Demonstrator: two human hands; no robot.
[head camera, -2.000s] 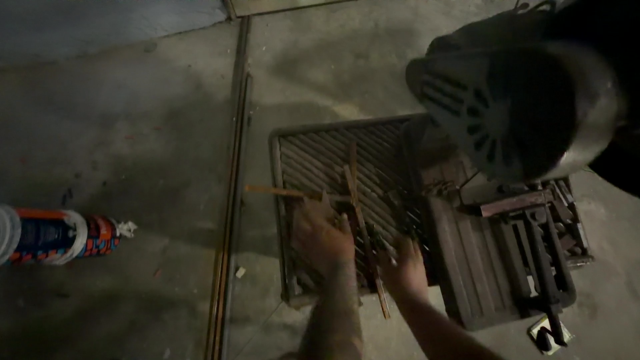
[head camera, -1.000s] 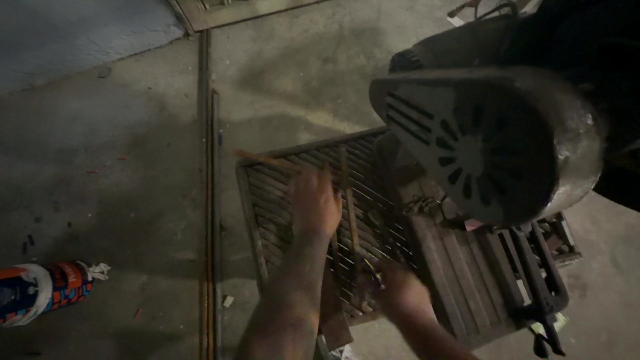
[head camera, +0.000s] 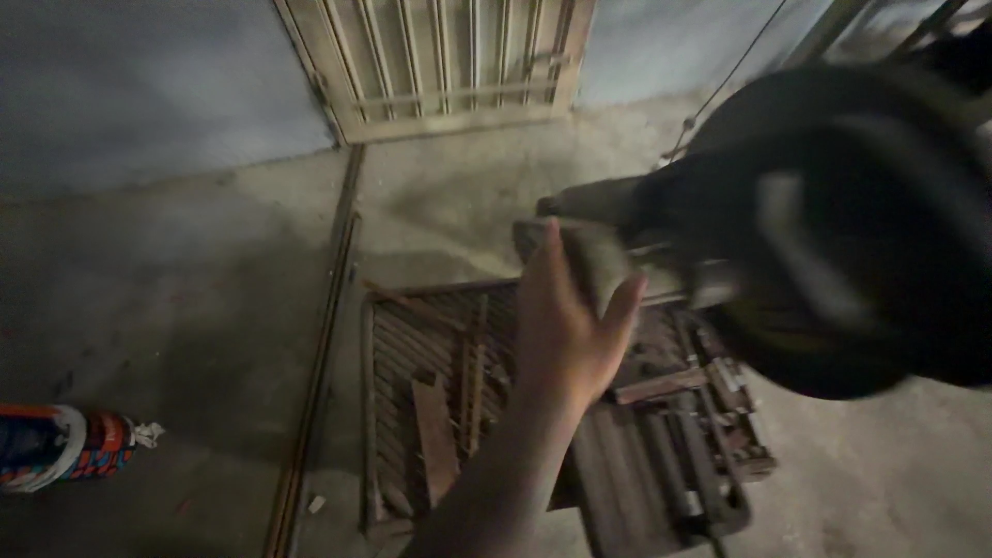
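My left hand (head camera: 570, 333) reaches up from the bottom middle, its thumb apart from its fingers, against the near end of a vented metal cover (head camera: 601, 263) on a large dark machine (head camera: 821, 240). The blur hides whether the fingers close on it. My right hand is out of view. Below lies a slatted metal grate (head camera: 370, 403), with thin metal strips (head camera: 477, 372) and a wider flat metal piece (head camera: 435, 438) on it. Beside it, a ribbed dark tray (head camera: 624, 480) and several bar-like metal parts (head camera: 697, 442) lie partly under the machine.
A metal track (head camera: 329, 333) runs along the concrete floor toward a ribbed metal door (head camera: 457, 70). An orange and blue wrapped package (head camera: 101, 442) lies at the left edge. A thin cable (head camera: 732, 74) hangs at the upper right.
My left hand has moved from the strips on the grate up to the machine's cover. My right hand has left view. The machine is turned differently, and the view has tilted up.
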